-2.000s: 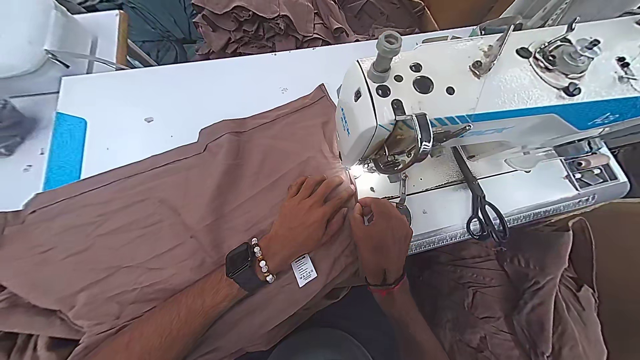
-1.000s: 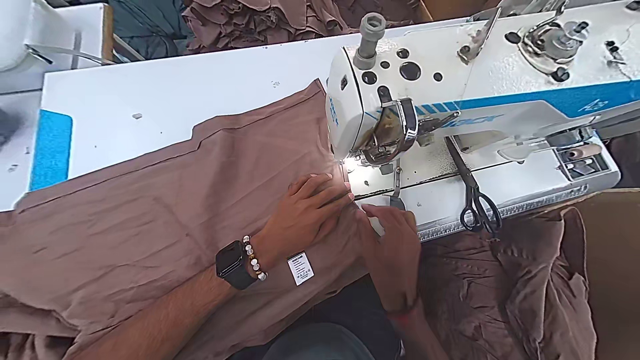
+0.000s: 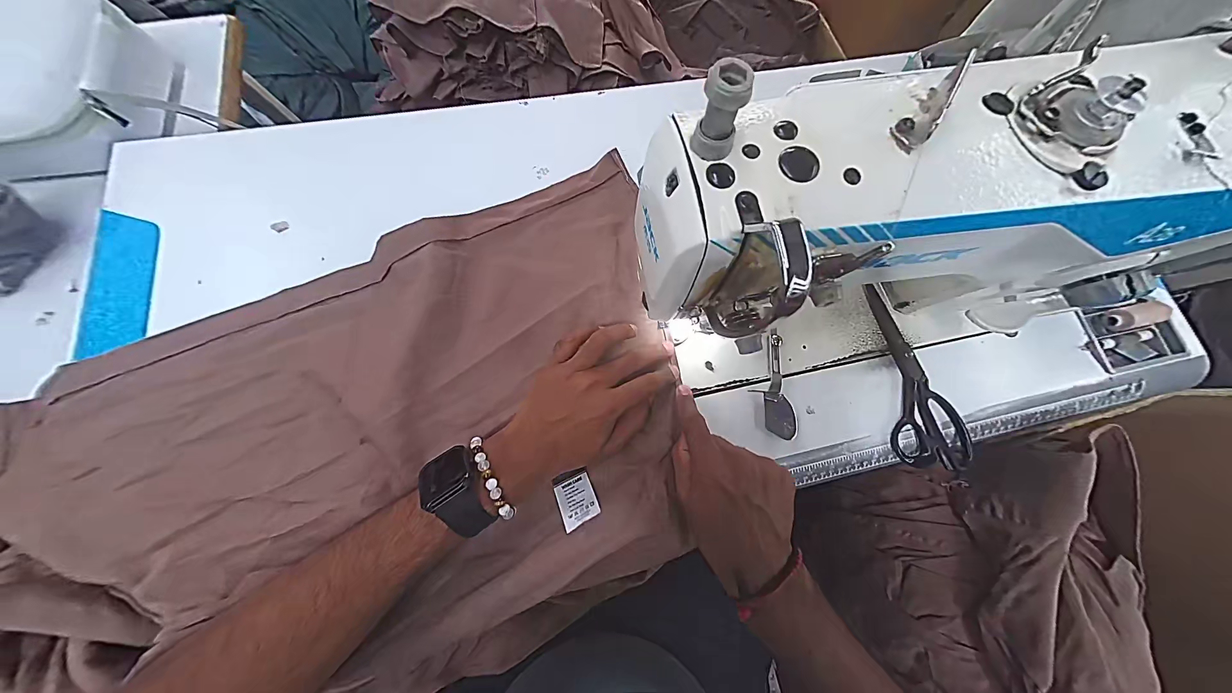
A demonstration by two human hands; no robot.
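Observation:
A brown fabric garment (image 3: 318, 404) lies spread over the white sewing table, its right edge by the lit needle area of a white and blue sewing machine (image 3: 674, 212). My left hand (image 3: 587, 395), with a black smartwatch (image 3: 457, 491) and a bead bracelet at the wrist, rests flat on the cloth just left of the presser foot. At the cloth's right edge, below the needle area, my right hand (image 3: 731, 491) pinches the fabric between thumb and finger. A white care label (image 3: 577, 500) lies on the garment between the two wrists. The needle itself is hidden.
Black-handled scissors (image 3: 929, 423) lie on the machine bed at right, near a small compartment holding a thread spool (image 3: 1136, 316). More brown fabric (image 3: 972, 568) hangs or lies below the bed, beside a cardboard box (image 3: 1189, 539). Heaped brown cloth (image 3: 520, 48) is behind the table.
My right hand has straightened somewhat along the cloth's edge, compared with its more curled shape two seconds ago. My left hand stays flat on the fabric.

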